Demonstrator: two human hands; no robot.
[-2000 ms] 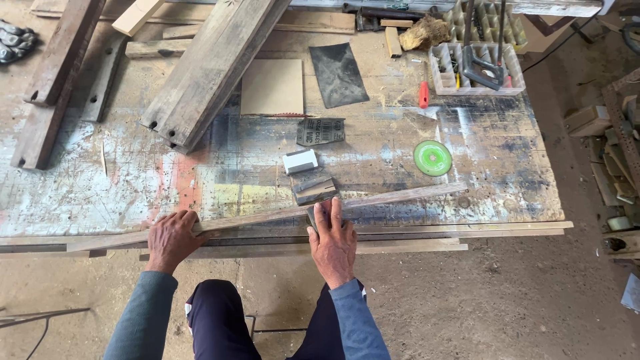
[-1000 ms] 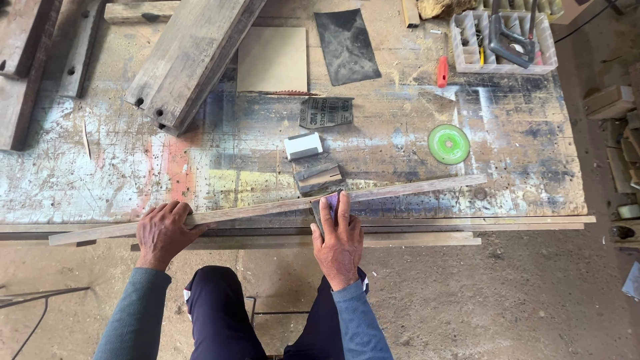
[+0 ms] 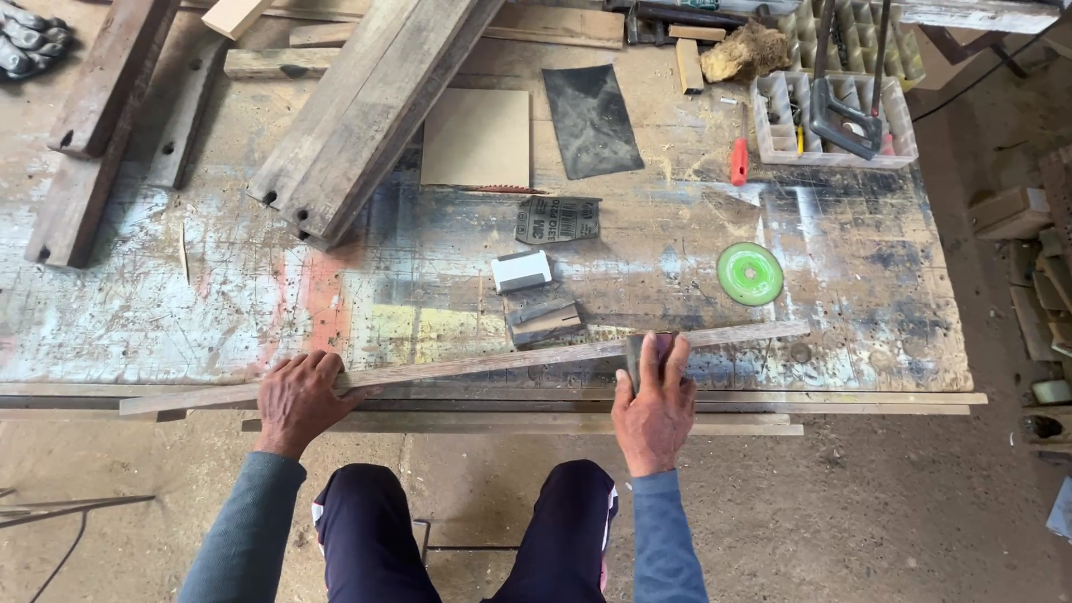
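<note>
A thin wooden strip [image 3: 494,360] lies aslant over the front edge of the workbench. My left hand [image 3: 303,400] grips it near its left part, the thumb along its near side. My right hand [image 3: 657,398] holds a small dark sanding block [image 3: 634,368] on the strip, toward its right end; the fingers hide much of the block. Just beyond the strip sit a block wrapped in dark abrasive paper [image 3: 544,322] and a white-topped block [image 3: 521,271]. Behind them lies a printed piece of sandpaper [image 3: 559,219]. A green disc [image 3: 750,274] rests at the right.
Dark timber beams with holes [image 3: 352,134] cross the bench at the back left. Farther back are a square board [image 3: 476,138], a black abrasive sheet [image 3: 593,121], a red-handled screwdriver [image 3: 739,162] and a compartment box [image 3: 775,151] with a hacksaw [image 3: 842,117] over it. More strips [image 3: 879,404] run along the front edge.
My right hand has slid to the right along the strip with the block. My left hand stays on the strip's left part.
</note>
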